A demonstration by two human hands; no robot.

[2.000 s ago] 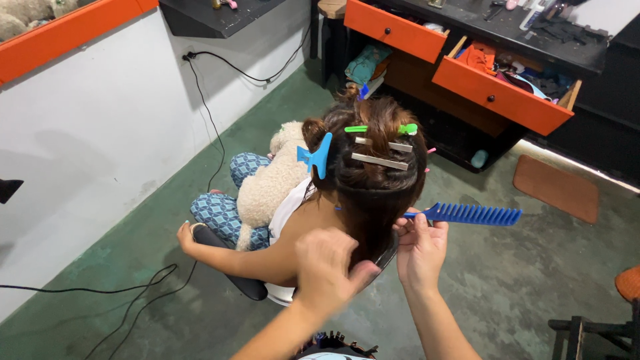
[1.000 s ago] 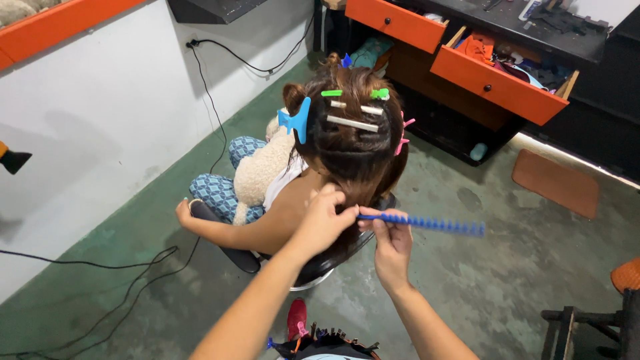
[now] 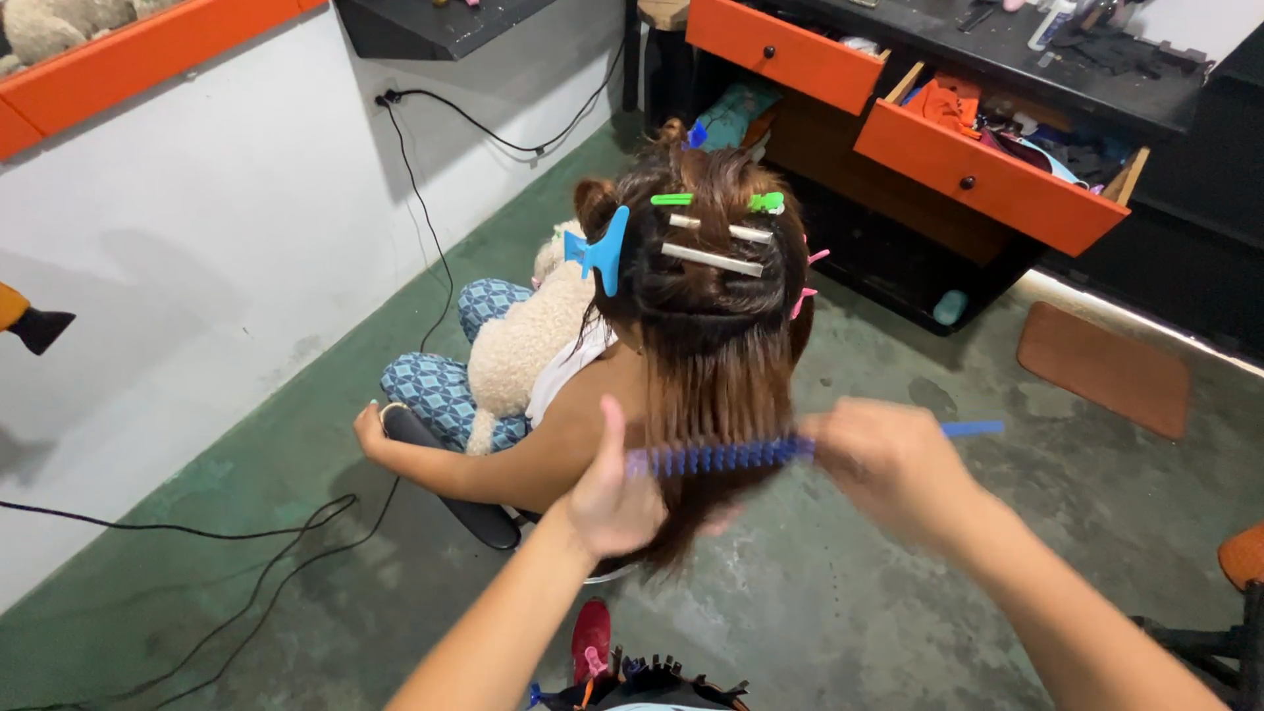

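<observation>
A seated person's brown hair [image 3: 721,385] hangs down at the back, its upper part held by a blue butterfly clip [image 3: 604,252], green clips [image 3: 671,199], silver clips [image 3: 711,260] and pink clips [image 3: 805,301]. My right hand [image 3: 879,464], blurred, grips a blue wide-tooth comb [image 3: 731,456], whose teeth lie across the hanging hair and whose handle sticks out to the right. My left hand [image 3: 617,494] is at the left edge of the hair by the comb's far end, thumb up; its fingers are partly hidden behind the hair, so whether they hold any is unclear.
A cream curly-coated dog [image 3: 528,346] lies on the person's lap. The chair's black armrest [image 3: 454,494] is at the left. Black cables [image 3: 296,533] run over the floor. Orange drawers [image 3: 987,178] stand pulled out ahead. At the left edge is a dryer nozzle [image 3: 41,329]; a brown mat [image 3: 1104,368] lies right.
The comb has gone from pointing right, beside the hair, to lying across it with its teeth pointing left. My hands have moved apart, and the hair now hangs spread out.
</observation>
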